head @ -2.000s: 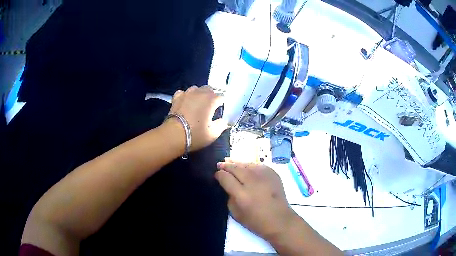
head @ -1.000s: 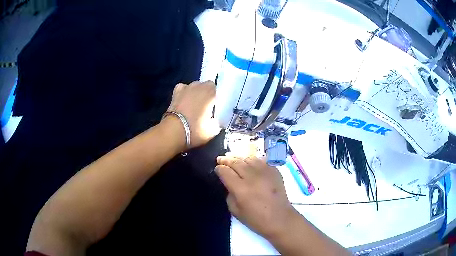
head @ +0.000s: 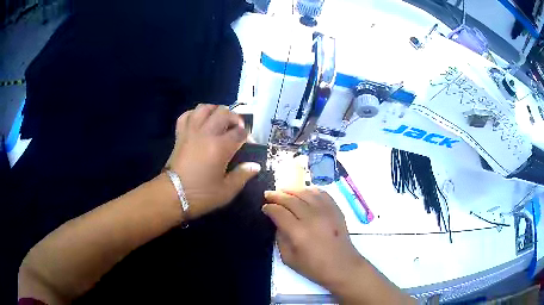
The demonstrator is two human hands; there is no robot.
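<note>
A large black garment panel (head: 119, 137) covers the left of the table. Its edge runs to the needle plate (head: 289, 170), below the presser foot (head: 280, 146) of the white sewing machine (head: 280, 89). My left hand (head: 209, 158), with a bracelet at the wrist, lies on the panel left of the foot, thumb and fingers spread apart. My right hand (head: 310, 232) is in front of the foot, its fingertips closed on the panel edge. The exact grip under the fingertips is hidden.
A bunch of narrow black strips (head: 420, 181) hangs right of the needle. A pink and blue tool (head: 356, 199) lies between it and the machine head. The machine arm with JACK lettering (head: 423, 137) crosses the right side. A thread tension dial (head: 366, 105) sticks out from the head.
My left hand has moved left, away from the machine head, and its thumb and fingers have spread. My right hand has stayed nearly in place. The machine appears slightly further left in view.
</note>
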